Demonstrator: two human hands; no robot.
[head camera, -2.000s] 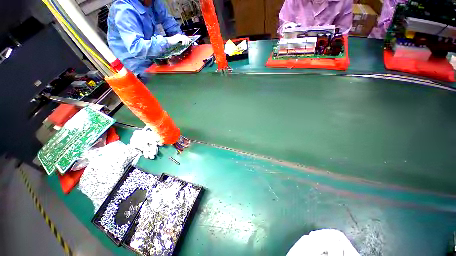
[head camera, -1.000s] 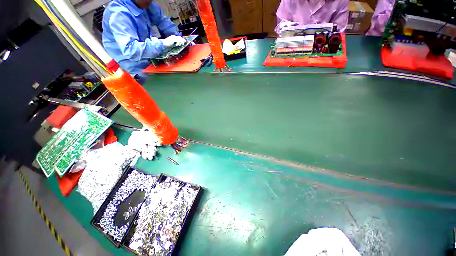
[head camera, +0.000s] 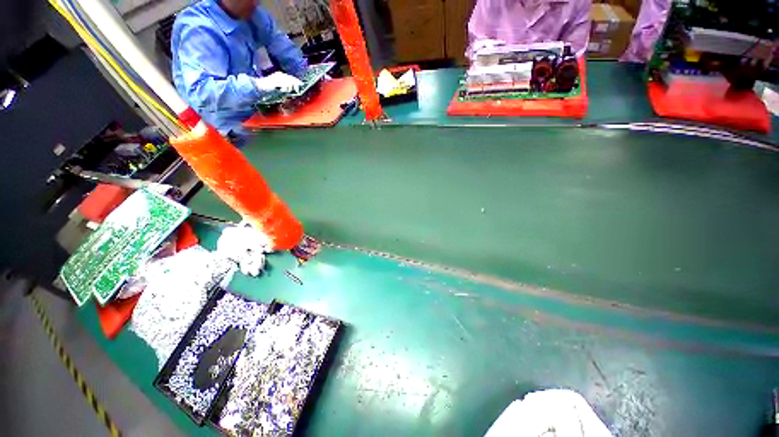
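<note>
A black two-compartment tray stands at the lower left, heaped with tiny silvery screws. The left compartment has a bare dark patch in its middle. A whitish crumpled plastic bag lies against the tray's left side. A white, faintly creased rounded shape is cut off by the bottom edge, right of centre. It may be a gloved hand, but I cannot tell for sure, nor which hand. No fingers or held thing show. No other hand of mine is in view.
Green boards lie over red pads at the left. A white bundle touches an orange-wrapped post. Across the bench, a person in blue handles a board. Near a person in pink, populated boards sit on red pads.
The view has shifted slightly, so the scene sits a little further left. The gloved hand of the person in blue has moved on the board. The white shape has barely changed.
</note>
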